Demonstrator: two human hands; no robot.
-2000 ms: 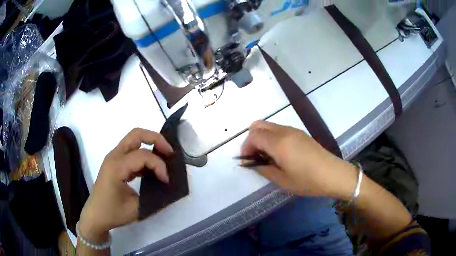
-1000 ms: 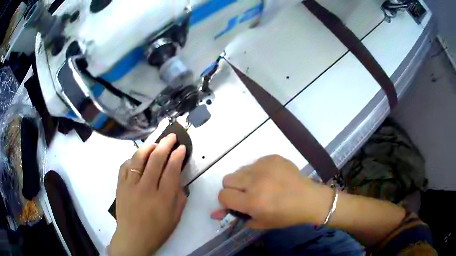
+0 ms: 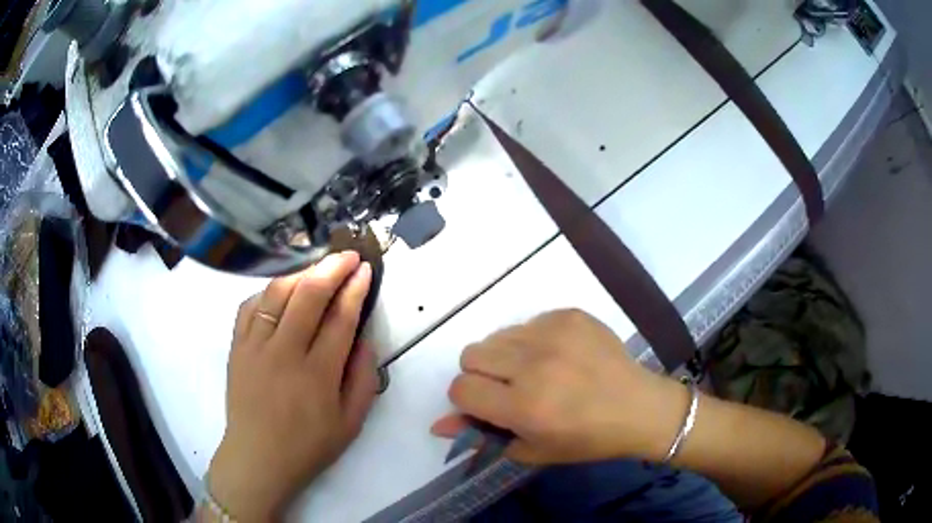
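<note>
A small dark brown fabric piece lies at the presser foot of the white sewing machine, mostly hidden under my left hand. My left hand presses flat on it, fingertips just in front of the needle area. My right hand rests near the table's front edge, curled around dark snips whose blades point out below the fingers. A dark brown binding strip runs from beside the foot across the bed to the front edge. A grey tab sits beside the foot.
Another stretch of the strip crosses the bed at the right. A long rounded dark piece lies at the left edge. Crumpled clear plastic is at far left. A metal part stands at the table's far right corner.
The fabric piece has gone from open table to under the machine head, and my left hand now lies over it. My right hand has moved nearer the front edge, still with the snips.
</note>
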